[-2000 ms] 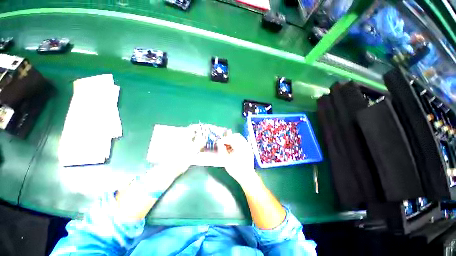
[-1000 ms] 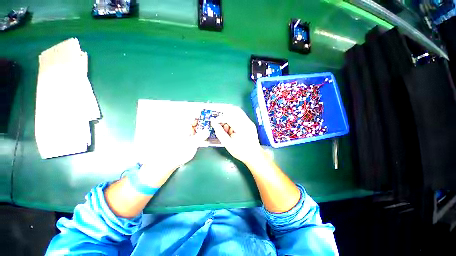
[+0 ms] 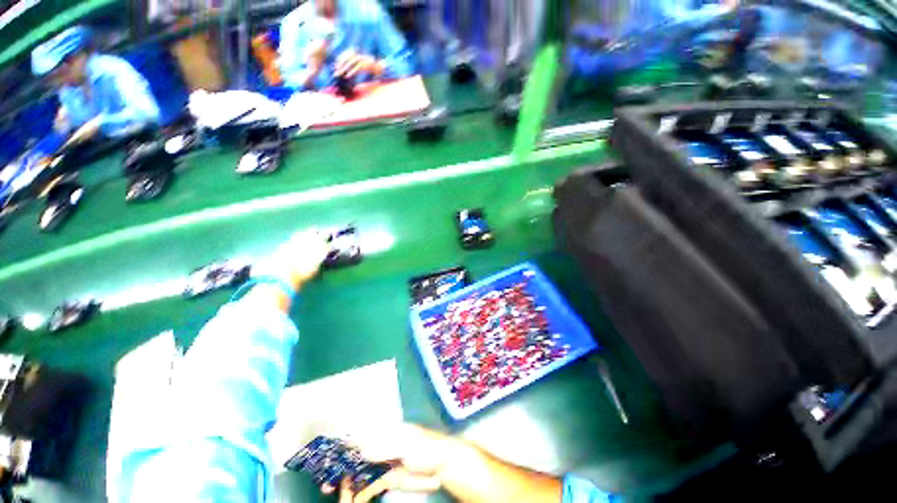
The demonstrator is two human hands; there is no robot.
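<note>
My right hand (image 3: 418,460) is low in the centre and holds a dark circuit board (image 3: 332,462) with blue and silvery parts, at the lower edge of the white sheet (image 3: 344,401). My left hand (image 3: 298,257) is stretched forward, its fingertips at a small black unit (image 3: 341,246) near the green rail. The hand is washed out by glare, so its grip does not show. The blue bin (image 3: 580,339) of small red, white and blue parts stands right of the sheet.
A black unit (image 3: 439,285) touches the bin's back edge; another (image 3: 473,228) lies behind it. Stacked black foam trays (image 3: 679,285) stand at right. Pale cardboard (image 3: 141,398) lies left, partly under my left arm. A thin tool (image 3: 612,390) lies right of the bin. People in blue sit opposite.
My left hand has left the board and reached forward to a unit by the rail. My right hand keeps the board, now lower in view. The view has tilted up and turned.
</note>
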